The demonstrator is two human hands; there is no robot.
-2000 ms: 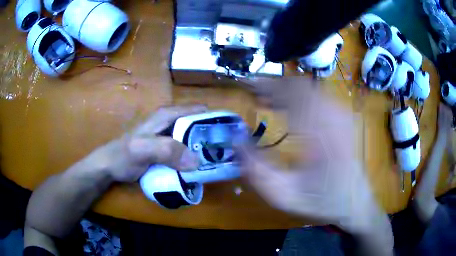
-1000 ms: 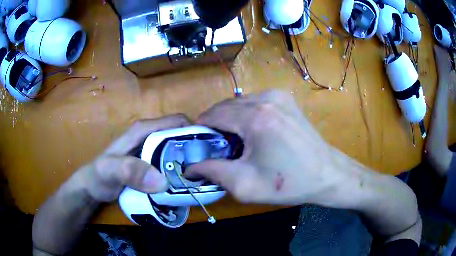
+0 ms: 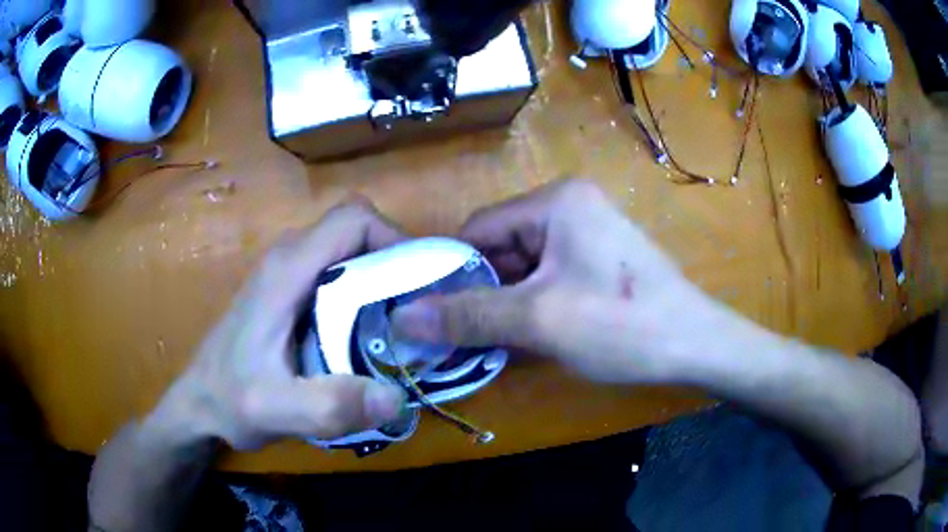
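Observation:
A white camera housing (image 3: pixel 400 278) is held near the bench's front edge, its open side towards me and to the right. My left hand (image 3: pixel 281 353) grips it from the left, thumb at its lower rim. My right hand (image 3: pixel 572 286) is at its right side, with the thumb inside the opening and the fingers behind the rim. Thin lead wires (image 3: pixel 442 413) come out of the opening and end in a small white connector (image 3: pixel 482 436). A second white rounded part shows partly below the housing, mostly hidden by my left hand.
The screw feeder (image 3: pixel 400 94) stands at the back centre, with the black screwdriver (image 3: pixel 473 21) over it. White housings (image 3: pixel 125 91) lie at the far left, others (image 3: pixel 769 36) at the back right. A joined camera unit (image 3: pixel 868 182) lies at right. Loose wires (image 3: pixel 676 166) trail on the bench.
The housing has turned and tilted in my hands since a second ago. My right hand, earlier blurred beside the housing, is now on it with the thumb inside. The wires have shifted right.

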